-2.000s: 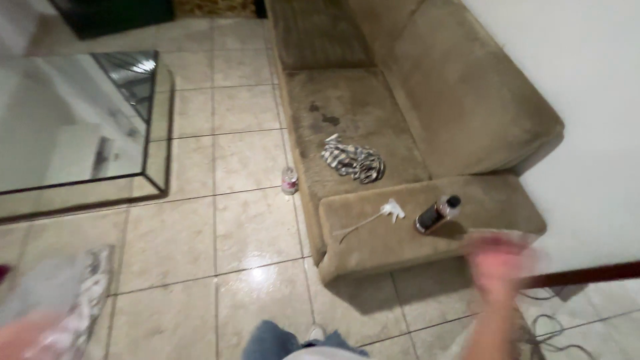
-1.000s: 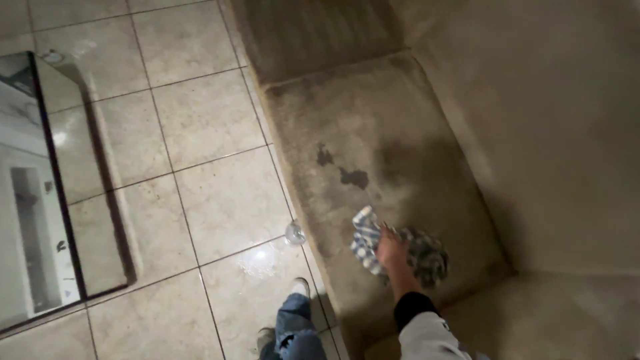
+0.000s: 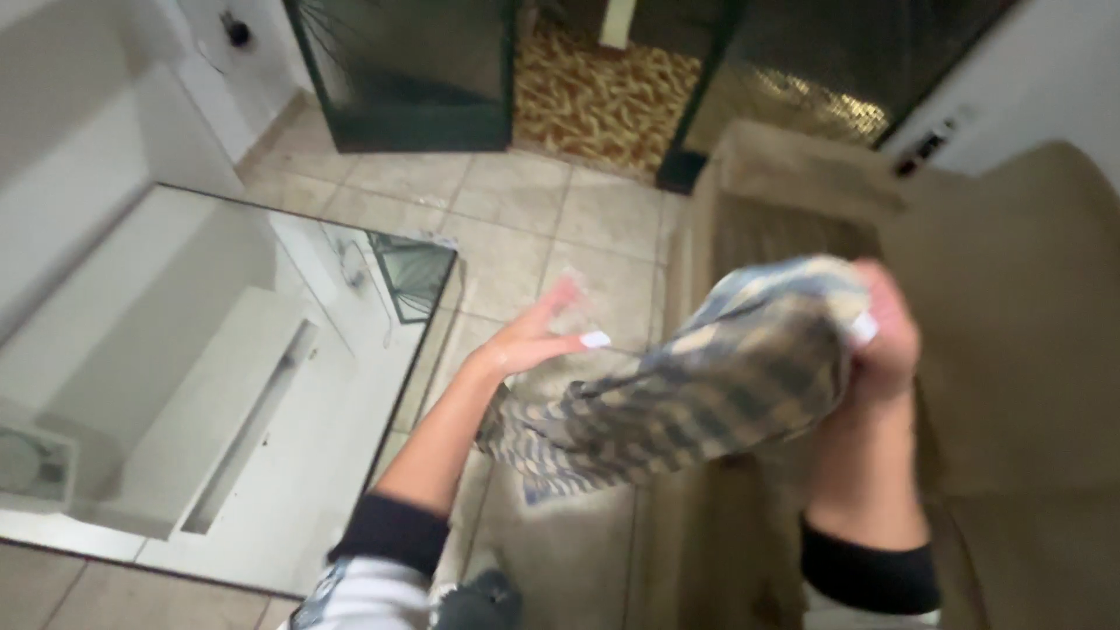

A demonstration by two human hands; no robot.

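A checked cloth (image 3: 700, 394), blue-grey and beige, hangs in the air in front of me, blurred by motion. My right hand (image 3: 884, 332) grips its upper right end, thumb over the fabric. At the left, my left hand (image 3: 542, 332) is raised with fingers apart and nothing held in it; it is close to the cloth's lower left part. Behind and below the cloth is the brown fabric sofa (image 3: 1006, 367), whose seat is partly hidden by the cloth and my right arm.
A large dark-edged mirror or glass-topped surface (image 3: 262, 376) lies low at the left. Tiled floor (image 3: 604, 210) runs between it and the sofa. Dark-framed glass doors (image 3: 420, 79) stand at the back, with a patterned mat (image 3: 604, 105) at the opening.
My right hand has lifted the cloth off the sofa seat, where it was a second ago. My left hand has come into view. The view has swung toward the doors.
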